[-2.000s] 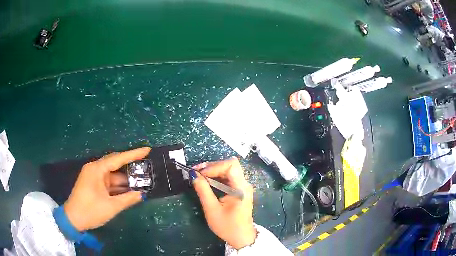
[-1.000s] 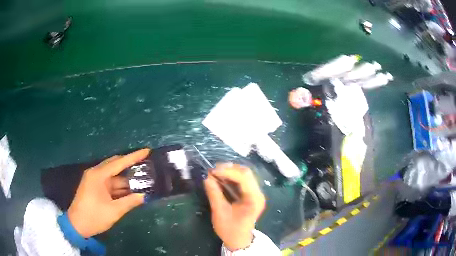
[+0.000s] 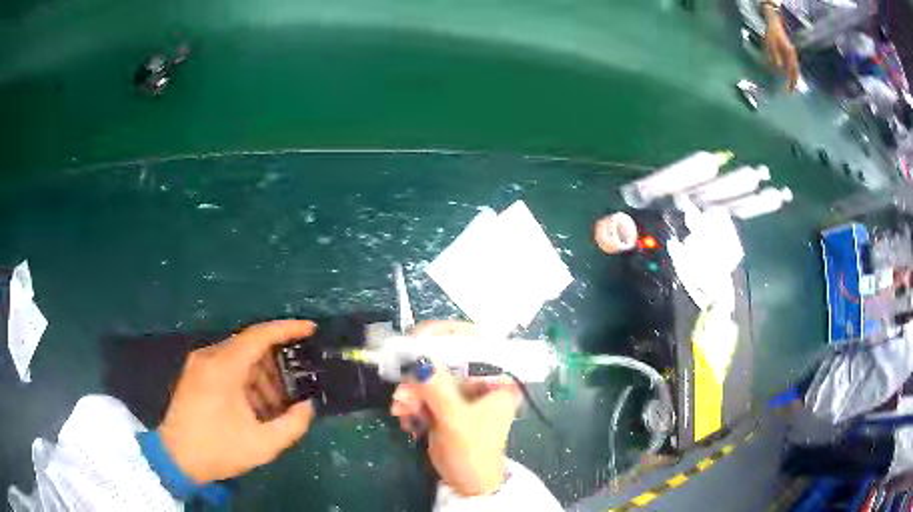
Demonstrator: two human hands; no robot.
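Observation:
My left hand (image 3: 235,400) holds a small black housing (image 3: 297,371) with a shiny inside between thumb and fingers, over the black strip (image 3: 150,370). My right hand (image 3: 461,415) grips a clear-white glue syringe (image 3: 481,357) lying level. Its yellowish tip points left at the housing, a short way off; whether it touches is blurred. A green cap (image 3: 571,362) and clear hose are at its back end. The tweezers (image 3: 402,298) lie beside the right end of the strip, just beyond the syringe. The white patch on the strip is mostly hidden by the syringe.
White sheets (image 3: 501,265) lie mid-bench. The black controller (image 3: 656,300) stands at right with a round container (image 3: 616,233), white wipes (image 3: 706,250) and a yellow sheet (image 3: 707,385). Spare syringes (image 3: 681,180) lie behind it. A small unit (image 3: 155,73) is on the conveyor. Another person's hand (image 3: 779,48) shows top right.
My right hand has let go of the tweezers and taken hold of the syringe, which has moved left from beside the white sheets toward the housing. My left hand still holds the housing.

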